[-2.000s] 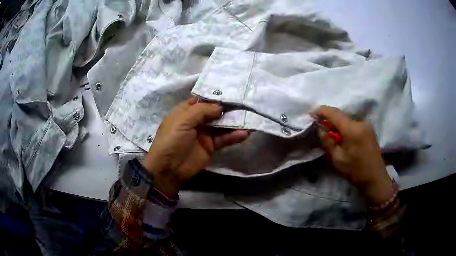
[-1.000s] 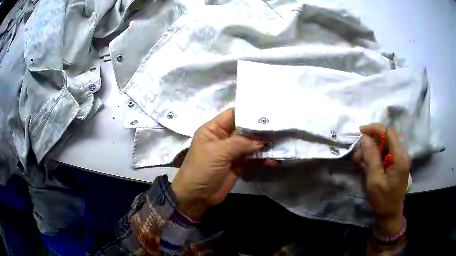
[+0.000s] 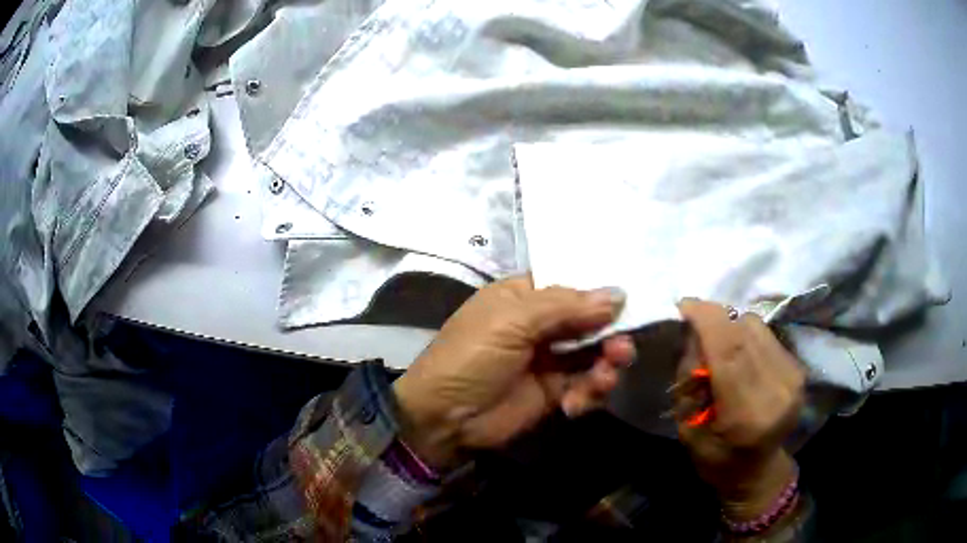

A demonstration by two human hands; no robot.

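A pale grey-white jacket point(image 3: 424, 117) with dark metal snaps lies spread on the table. The cuff end of its sleeve point(image 3: 615, 223) lies towards me. My left hand point(image 3: 509, 366) pinches the sleeve's lower edge between thumb and fingers. My right hand point(image 3: 737, 387) is close to its right, with fingertips at the same edge, and holds orange-red thread snips point(image 3: 698, 398) in the palm. The blades are mostly hidden by the fingers. Another snapped cloth end point(image 3: 848, 366) shows beyond my right hand.
A heap of similar pale garments point(image 3: 90, 202) lies at the left and hangs over the edge of the white table point(image 3: 228, 308). Blue material point(image 3: 201, 445) shows below the table at the left. The area below the table's front edge is dark.
The cuff has turned, so its snaps no longer show on the near face. My left hand has moved right along the edge; my right hand has moved left and down, closer to it.
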